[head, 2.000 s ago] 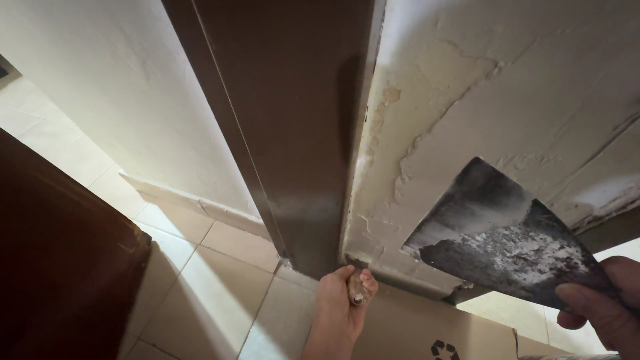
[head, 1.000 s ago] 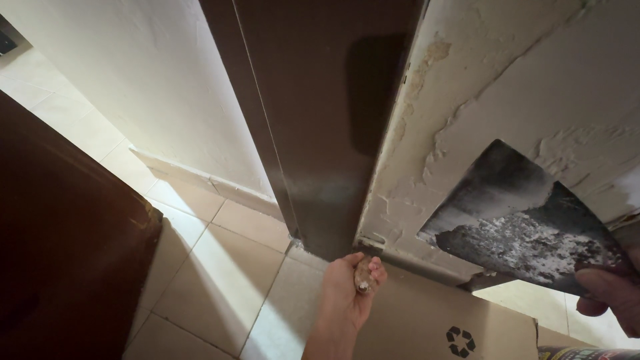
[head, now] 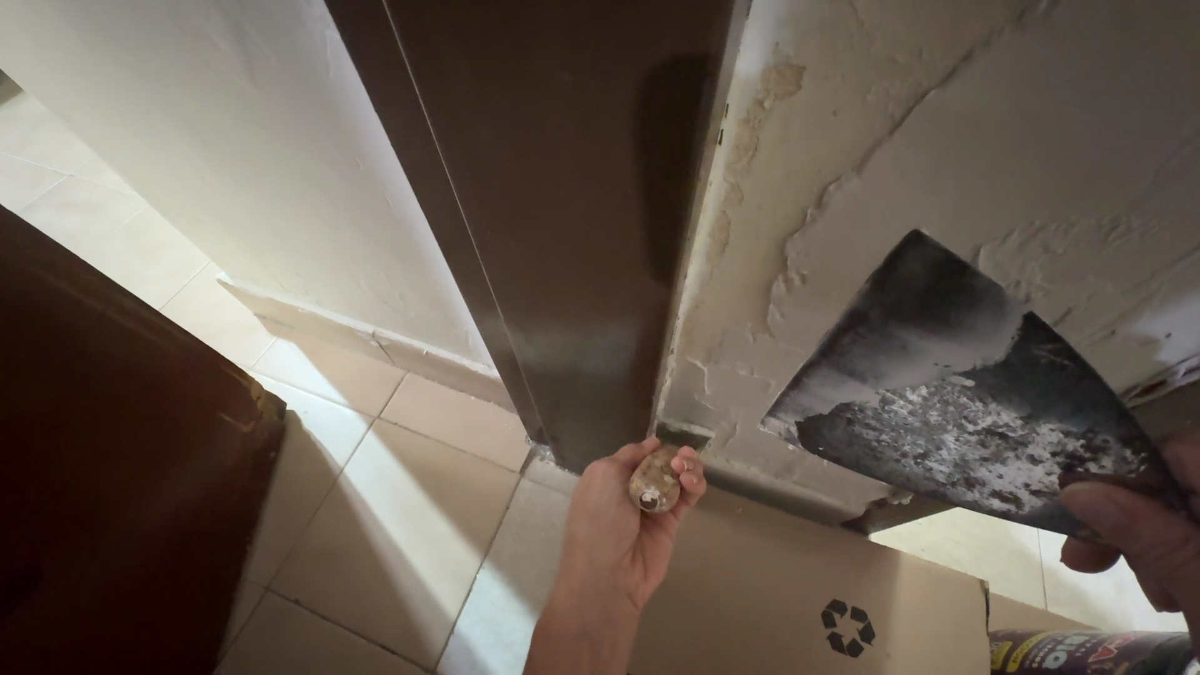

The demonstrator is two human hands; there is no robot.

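Note:
My left hand [head: 623,525] is closed around the worn rounded handle [head: 653,483] of a small scraper or putty knife. Its dark blade [head: 682,435] shows only in part, low on the plastered wall [head: 844,281] beside the foot of the brown door frame [head: 581,234]. At the right, my right hand [head: 1125,534] grips a wide putty knife [head: 975,403] by its edge, thumb on top. That knife's dark metal blade is smeared with whitish plaster and is held in front of the wall, its handle out of view. The plaster has raised ridges and a stained strip near the frame.
Cardboard with a recycling mark [head: 806,600] lies on the floor along the wall's foot. A container with a printed label [head: 1078,652] stands at the lower right. A dark reddish-brown door or panel [head: 122,441] fills the left. Beige tiles [head: 403,525] lie between it and the frame.
The wall and door frame sit further right in view than in the first frame. Both hands keep their tools, and a dark blade part now shows above my left hand.

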